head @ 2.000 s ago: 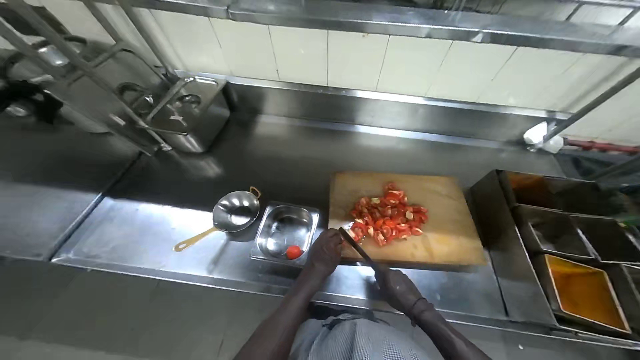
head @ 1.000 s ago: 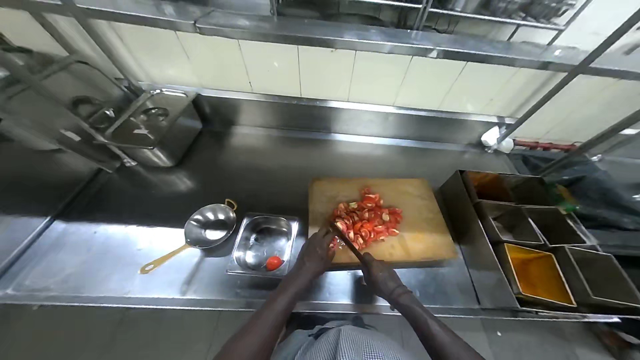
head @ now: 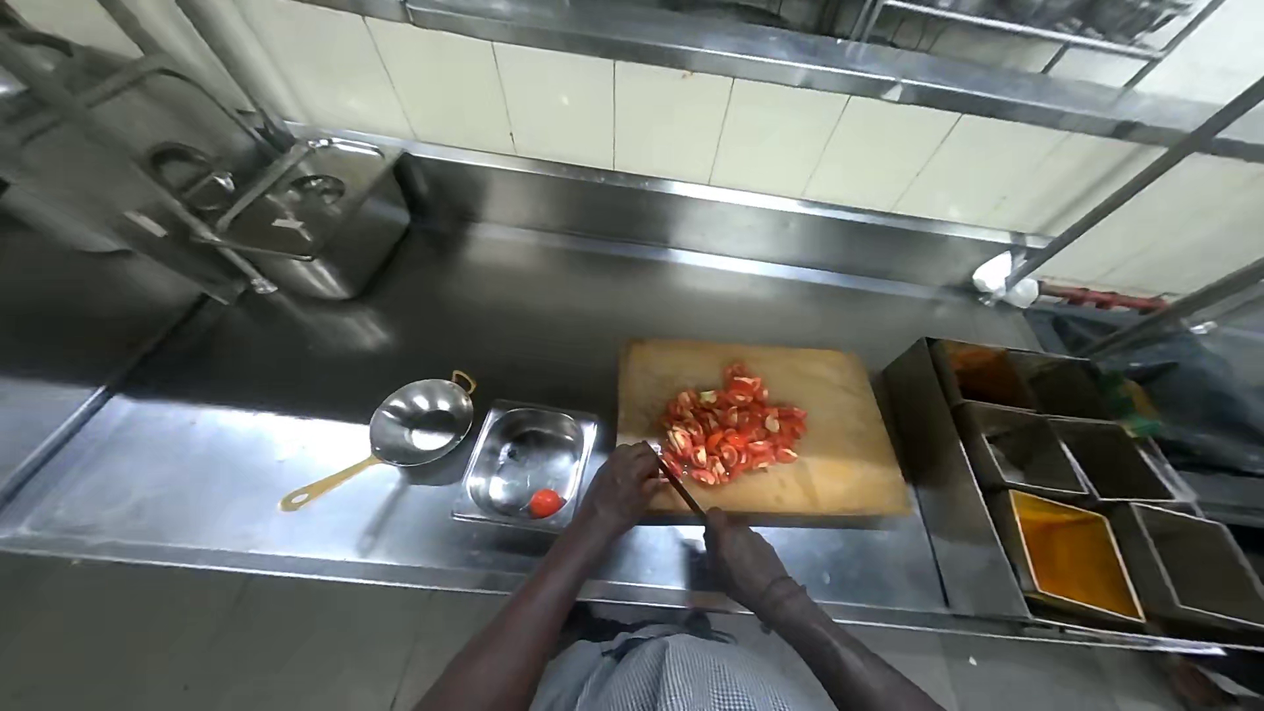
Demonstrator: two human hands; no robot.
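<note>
Chopped tomato pieces (head: 736, 425) lie heaped on a wooden cutting board (head: 839, 434). In my right hand (head: 741, 558) is the handle of a knife (head: 679, 482), whose blade slants up and left over the board's near left part. My left hand (head: 624, 484) is at the board's left edge beside the knife tip, fingers bent; whatever is under the fingers is mostly hidden. Left of the board, a square steel pan (head: 481, 464) holds one red tomato piece or small tomato (head: 545, 504).
A steel pan with a brass-coloured handle (head: 423, 423) stands left on the steel counter (head: 553, 296). A lidded steel container (head: 336, 227) is at the back left. Right of the board, a rack of steel bins (head: 973, 513) includes one with orange contents (head: 1076, 553). A shelf (head: 632, 49) runs above.
The view has shifted somewhat. Both hands stay at the board's near left side with the knife; nothing else has plainly changed.
</note>
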